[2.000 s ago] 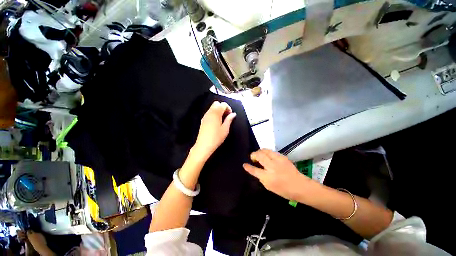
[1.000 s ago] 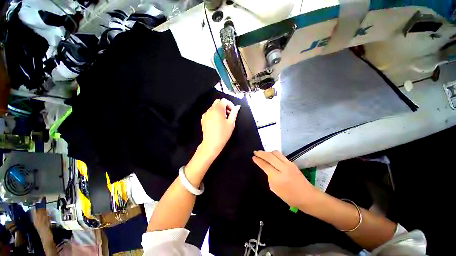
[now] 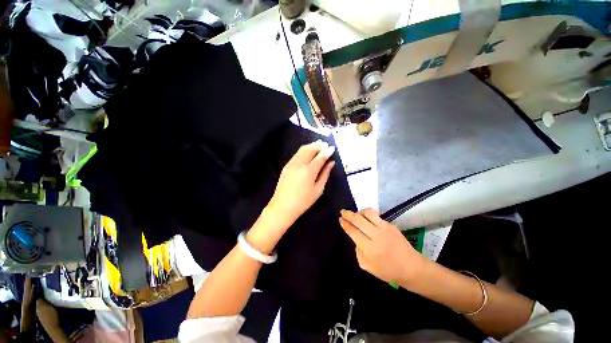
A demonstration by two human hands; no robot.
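A large black garment panel (image 3: 194,134) lies left of the needle and hangs down toward my lap. Its right edge runs under the needle area of the white and teal sewing machine (image 3: 429,50). My left hand (image 3: 305,177) rests on the panel just below the presser foot, fingertips near the edge; a small white thing shows at the fingertips. My right hand (image 3: 378,244) is lower down at the panel's right edge, fingers together and touching the cloth. Whether either hand pinches the cloth is unclear. The needle is hard to make out in the glare.
A stack of grey wedge pieces with black edges (image 3: 455,134) lies on the bed right of the needle. A green and white label (image 3: 432,241) shows below the table edge. A grey fan box (image 3: 43,238) and another person's arm (image 3: 50,321) are at lower left.
My left hand has moved slightly right and its fingers have spread flatter near the presser foot. My right hand has stayed nearly in place. The machine has shifted right in view since the first frame.
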